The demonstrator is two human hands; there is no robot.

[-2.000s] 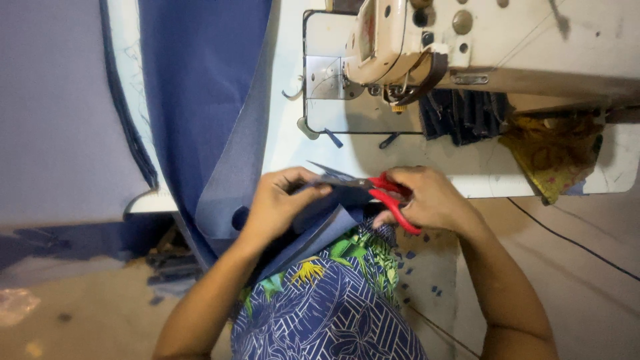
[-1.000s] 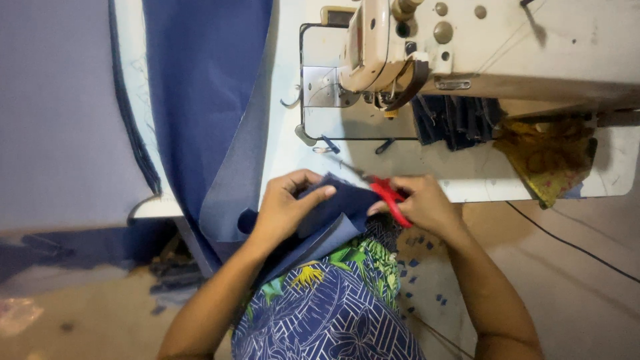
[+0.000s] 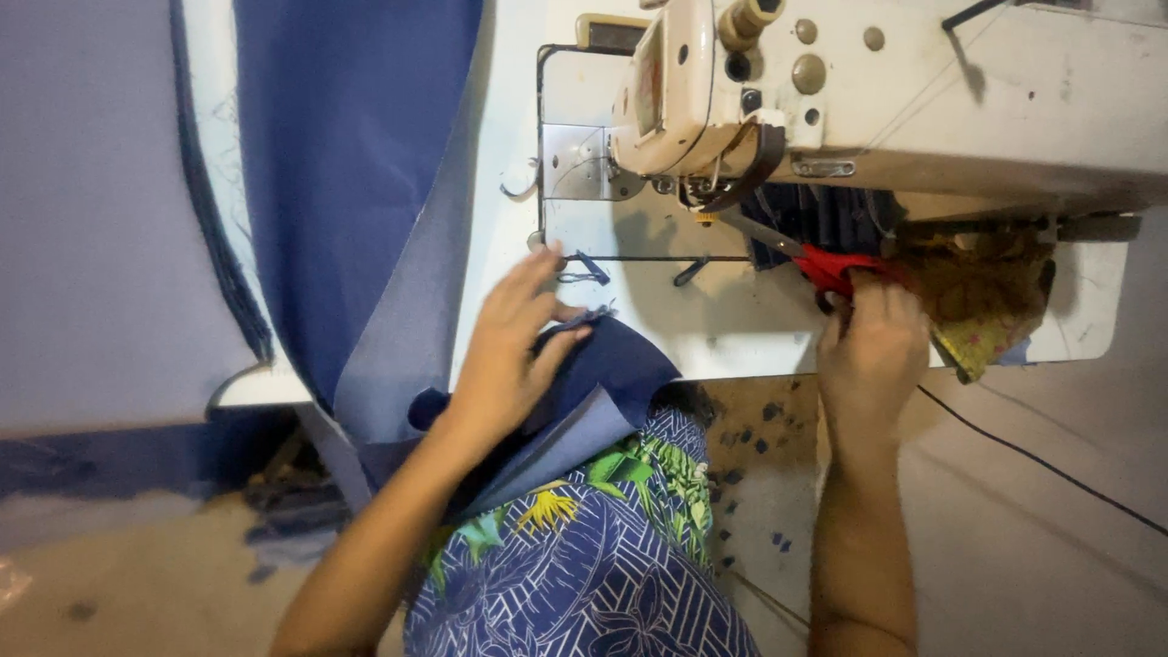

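Observation:
My left hand (image 3: pixel 511 351) has the edge of a dark blue fabric piece (image 3: pixel 607 360) between its thumb and fingers, at the front edge of the sewing table. The fabric drapes over my lap, its paler side folded up. My right hand (image 3: pixel 876 342) holds scissors with red handles (image 3: pixel 835 265), blades pointing up-left beneath the head of an industrial sewing machine (image 3: pixel 671 91). Small strips of blue fabric (image 3: pixel 591 268) lie just right of my left fingertips.
A long blue fabric length (image 3: pixel 356 164) hangs over the white table (image 3: pixel 506 109) on the left. Dark folded pieces (image 3: pixel 817 219) and a yellow patterned cloth (image 3: pixel 976 310) lie under the machine arm. Fabric scraps (image 3: pixel 753 443) are scattered on the floor; a black cable (image 3: pixel 1031 456) runs at right.
The scissors in my right hand have moved away from the fabric, right and up toward the machine arm. My left hand's fingers have spread and reach farther up the table.

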